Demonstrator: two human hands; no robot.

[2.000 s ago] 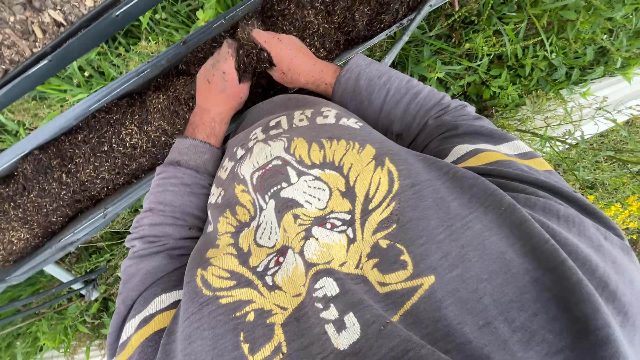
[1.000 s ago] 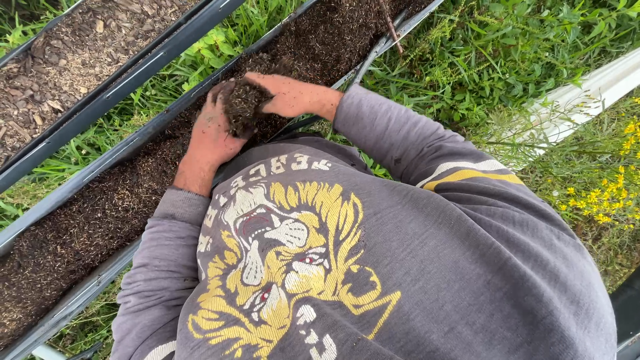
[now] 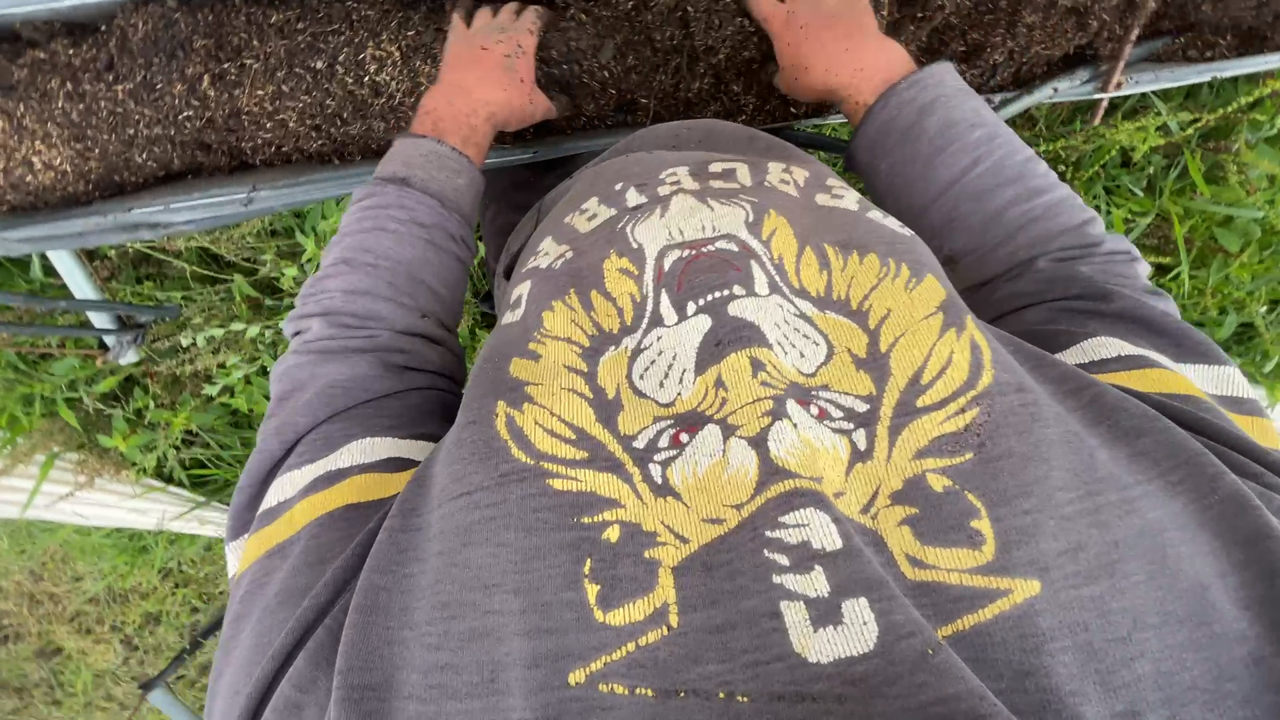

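Observation:
Dark soil mixed with straw-like bits [image 3: 240, 90] fills a long raised trough that crosses the top of the view. My left hand [image 3: 492, 75] rests on the soil near the trough's close edge, palm down, fingers spread and dirty, holding nothing. To the right of it, my right hand [image 3: 825, 50] also lies on the soil; its fingertips run out of the top of the view, and no held thing shows. Between the hands the soil [image 3: 660, 65] looks darker and finer.
The trough's grey rim [image 3: 250, 192] runs close in front of my body. A thin brown stem [image 3: 1125, 60] leans over the rim at right. Below are green weeds [image 3: 230, 330], a metal leg [image 3: 85, 295], black tubes and a pale board [image 3: 100, 495].
One second ago both hands held a dark clump of soil together; now they are apart, on the trough's soil, and the clump is no longer held. The view has turned and shifted strongly.

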